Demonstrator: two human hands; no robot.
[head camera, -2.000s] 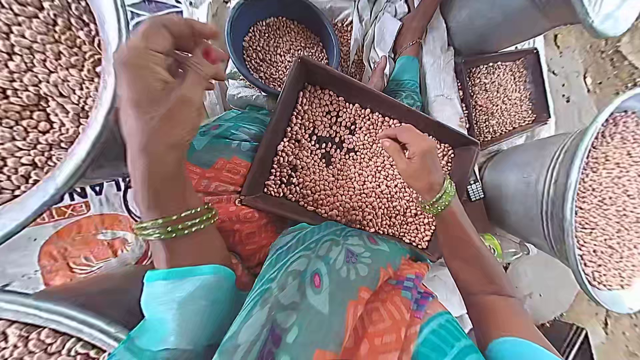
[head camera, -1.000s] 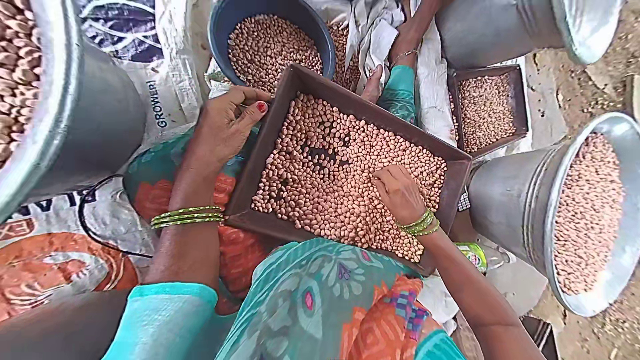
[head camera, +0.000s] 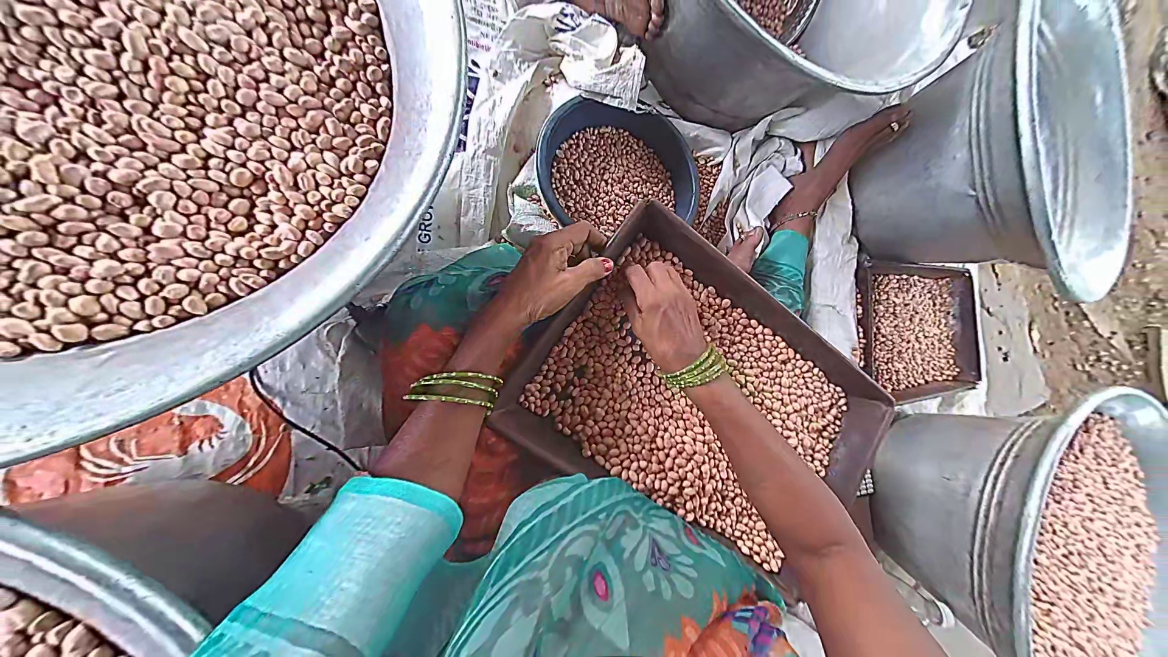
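A dark rectangular tray (head camera: pixel 776 328) lies across my lap, tilted in the view, with a layer of shelled peanuts (head camera: pixel 675 438) in it. My left hand (head camera: pixel 558 274) is at the tray's upper left wall, with thumb and fingers over the rim; it seems to grip the wall. Inside the tray my right hand (head camera: pixel 664 315) touches the peanuts near that same wall, fingers bent down. Its fingertips are partly hidden, so I cannot tell whether it pinches a nut. Both wrists wear green bangles.
A blue tub (head camera: pixel 689 173) of peanuts stands beyond the tray. Large metal pots surround me: a peanut-filled one (head camera: pixel 429 155) at upper left, others (head camera: pixel 967 511) at right. A smaller tray (head camera: pixel 972 365) of peanuts lies at right. A person's bare foot (head camera: pixel 858 155) rests on the sacks.
My left hand has come down from above the tray to its wall. My right hand has moved across the peanuts toward the left wall. The view has shifted.
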